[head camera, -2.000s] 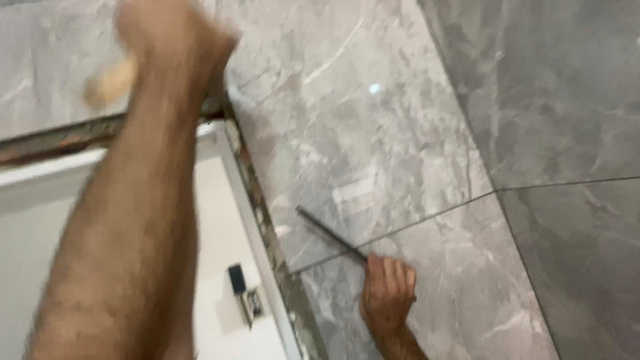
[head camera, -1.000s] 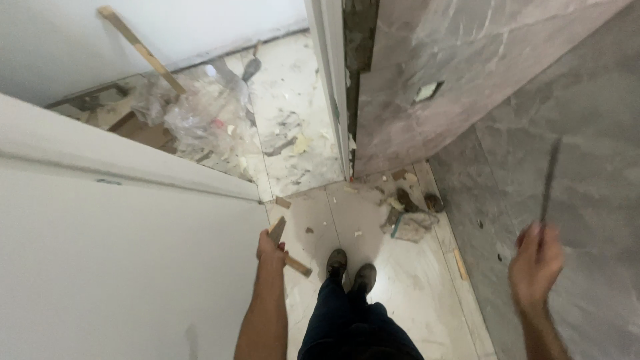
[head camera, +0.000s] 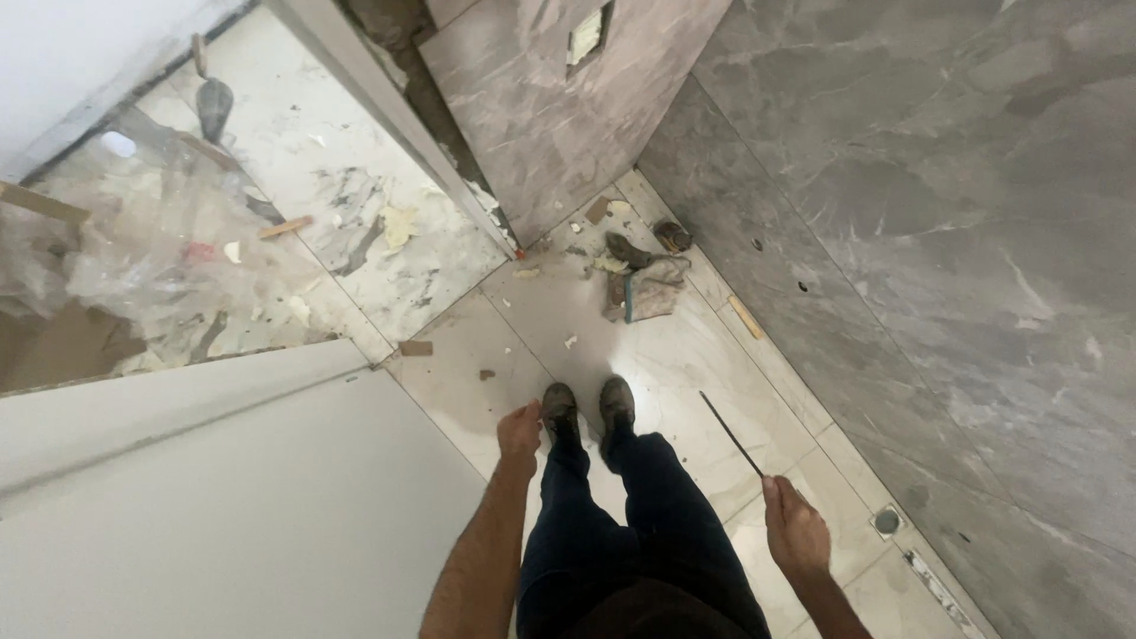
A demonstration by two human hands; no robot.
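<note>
My left hand [head camera: 520, 435] hangs beside my left shoe [head camera: 560, 406], with its fingers curled and nothing visible in them; the inside of the palm is hidden. Held out on the other side, my right hand [head camera: 797, 529] is closed around one end of a thin, dark, rod-like tool [head camera: 733, 435]. The tool's free end points up and left above the pale floor tiles [head camera: 701, 373]. Its exact kind cannot be told.
A white door panel [head camera: 240, 506] stands at left. Through the doorway lie clear plastic sheeting [head camera: 160, 231], a trowel [head camera: 214, 108] and a wood strip [head camera: 286, 228]. A dirty bag [head camera: 655, 289] and debris lie near the corner. Grey marble-look wall tiles [head camera: 958, 222] rise at right; a round drain opening [head camera: 886, 522] is beside them.
A wooden piece seen at my left hand one second ago no longer shows there. My right hand has lowered with the dark tool. The view has swung from the tiled surface to the floor.
</note>
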